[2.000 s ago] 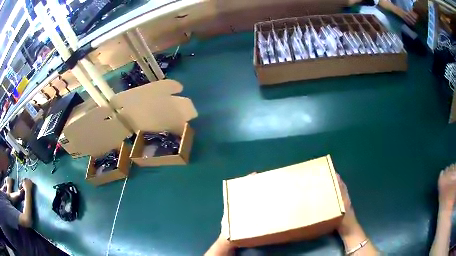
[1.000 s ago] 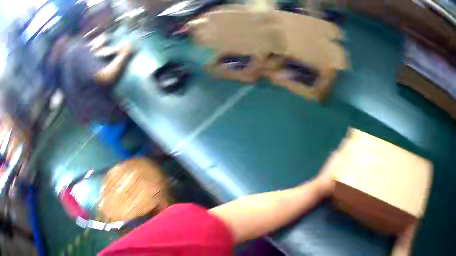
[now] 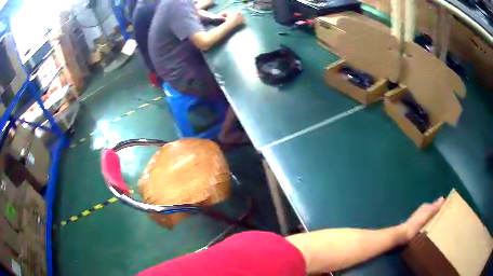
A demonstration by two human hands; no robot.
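A closed tan product box (image 3: 459, 237) is at the lower right, partly cut off by the picture's edge. My left hand (image 3: 424, 218) lies against its near left side, fingers along the top edge. My right hand is not in view. Two open mailer boxes with lids up stand at the upper right: one (image 3: 354, 81) with black cords inside, the other (image 3: 413, 118) beside it, also with dark cords.
A black coiled bundle (image 3: 278, 66) lies on the green bench (image 3: 324, 172). A chair with a round woven seat (image 3: 186, 175) stands left of the bench. A person in grey (image 3: 178, 46) sits on a blue stool (image 3: 186, 110) farther along. Shelving with cartons (image 3: 24, 178) is at far left.
The view has swung left, showing the chair, the person and the shelving. The closed box has shifted to the lower right of the picture. My right hand has left the picture.
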